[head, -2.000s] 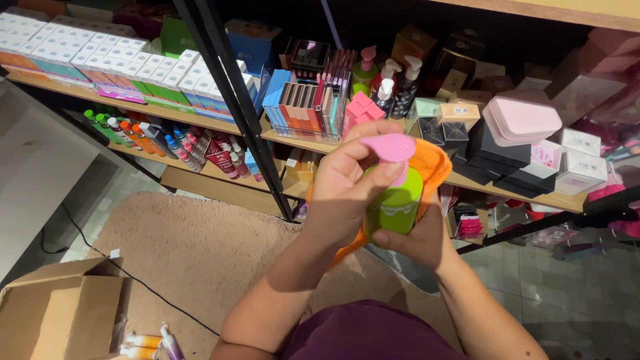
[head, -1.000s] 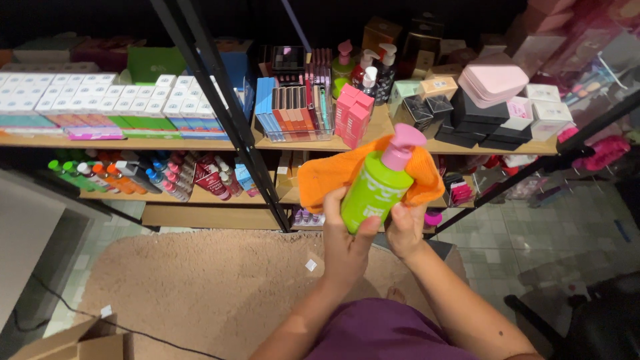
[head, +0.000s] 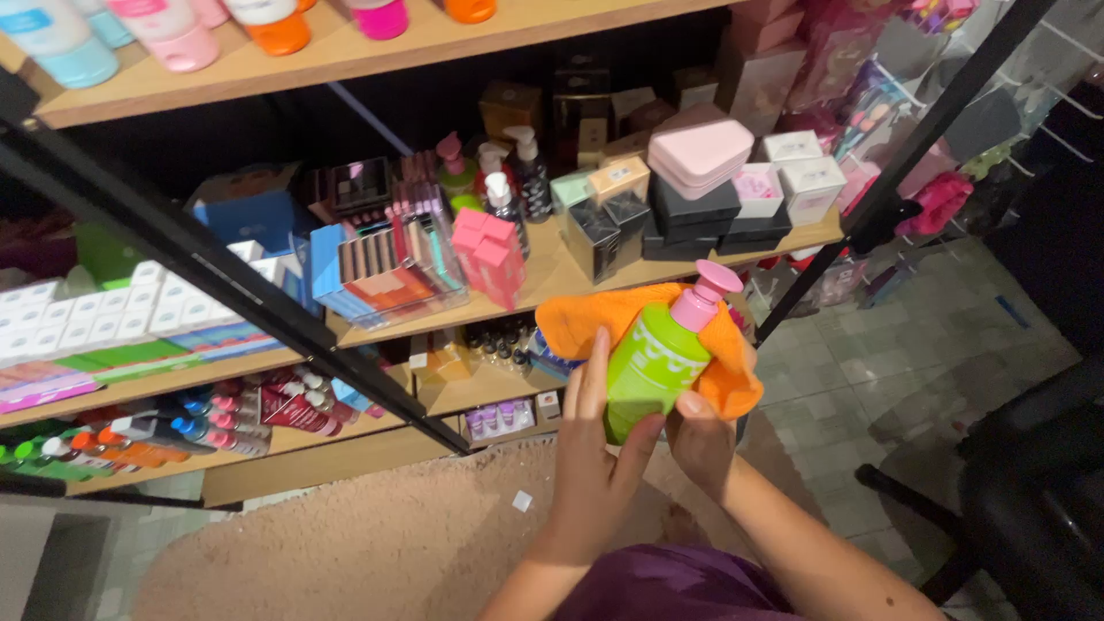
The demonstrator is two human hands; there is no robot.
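A green pump bottle (head: 653,366) with a pink pump head (head: 709,291) is held up between my two hands, tilted with its top to the right. My left hand (head: 599,440) grips the lower left side of the bottle, thumb across its base. My right hand (head: 703,435) is at the bottle's lower right, its thumb near the bottle and its other fingers behind the orange cloth (head: 733,366). The cloth lies behind the bottle and spreads out on both sides. How my right fingers grip it is partly hidden.
Before me a wooden shelf (head: 548,259) holds pump bottles, pink boxes (head: 488,256), black boxes (head: 694,211) and a light pink case (head: 700,148). Slanting black metal posts (head: 259,310) frame it. A beige rug (head: 345,543) lies below, a black chair (head: 1035,466) at right.
My left hand, near the pink pump two seconds ago, now holds the bottle's lower body. The pump head, covered by fingers then, is uncovered. The view has shifted, showing an upper shelf.
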